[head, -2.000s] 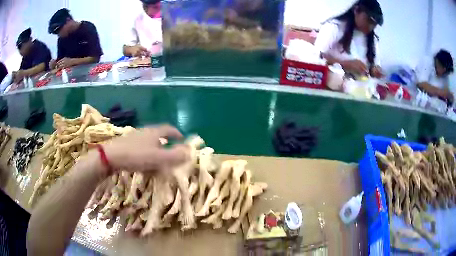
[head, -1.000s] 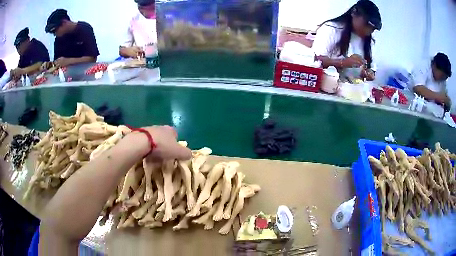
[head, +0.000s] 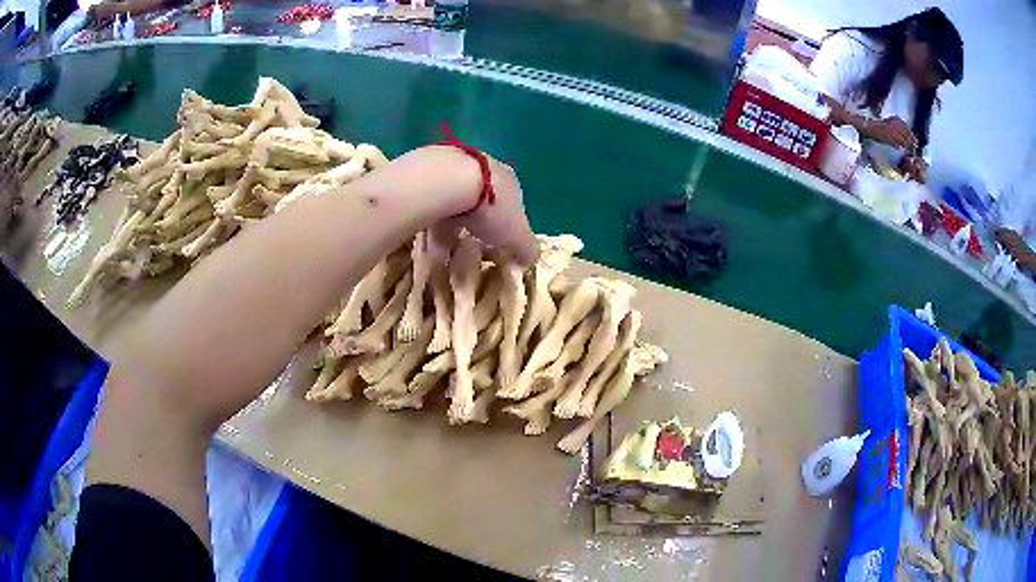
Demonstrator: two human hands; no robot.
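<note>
My left hand [head: 489, 218], with a red cord at the wrist, reaches from the lower left onto the tops of a row of tan figure legs [head: 577, 341]. The back of the hand hides most of the fingers, so I cannot tell if they grip a leg. The legs lie side by side on the brown bench cover [head: 500, 472], feet towards me. A bigger heap of tan legs [head: 227, 182] lies to the left, partly behind my forearm. My right hand is not in view.
A yellowish block [head: 648, 455] with a red spot and white oval dish [head: 723, 445] sits mid-bench, thin strips below. A white squeeze bottle [head: 835, 464] stands beside the blue tray [head: 877, 455] of legs. Black bundles [head: 678, 241] lie on the green surface. A person works opposite.
The view has tilted and turned downward. My left hand stays over the tops of the leg row, its forearm now stretched farther across the left heap. Blue totes now show at lower left.
</note>
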